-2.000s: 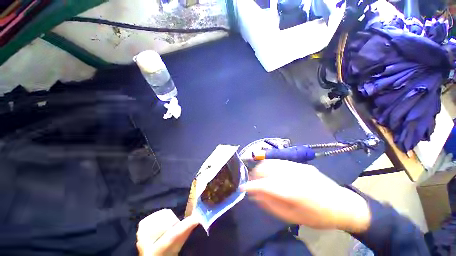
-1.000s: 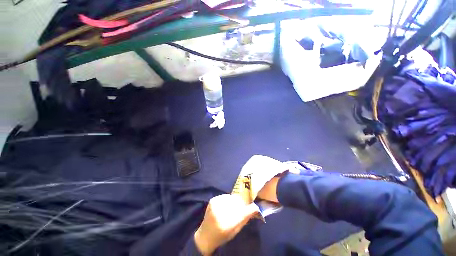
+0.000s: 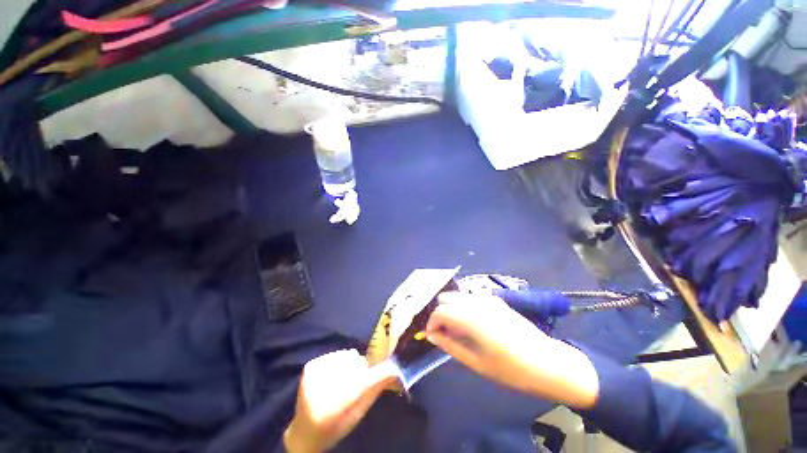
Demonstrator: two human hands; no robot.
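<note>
An open snack pouch [image 3: 385, 334], gold-brown outside and pale inside, is tilted above the table. My left hand [image 3: 333, 396] grips its lower left edge. My right hand [image 3: 495, 343] is at the pouch mouth, fingertips together over the dark contents; a small yellow bit shows at the fingertips. The steam iron [image 3: 536, 303] lies behind my right hand, its dark blue handle showing and its soleplate mostly hidden. Black garment pieces [image 3: 115, 318] are spread at the left.
A mobile phone [image 3: 284, 276], a water bottle [image 3: 334, 161] and a crumpled white tissue [image 3: 345, 208] are on the navy table cover [image 3: 425, 212]. A white bin [image 3: 522, 142] stands at the back. Purple-navy cut pieces [image 3: 708, 203] hang right, beside the iron's hose [image 3: 611, 299]. A green rail [image 3: 212, 55] crosses behind.
My right hand was reaching deep into the pouch and now shows at its mouth, with the forearm lower. The view has shifted, uncovering the iron's handle again.
</note>
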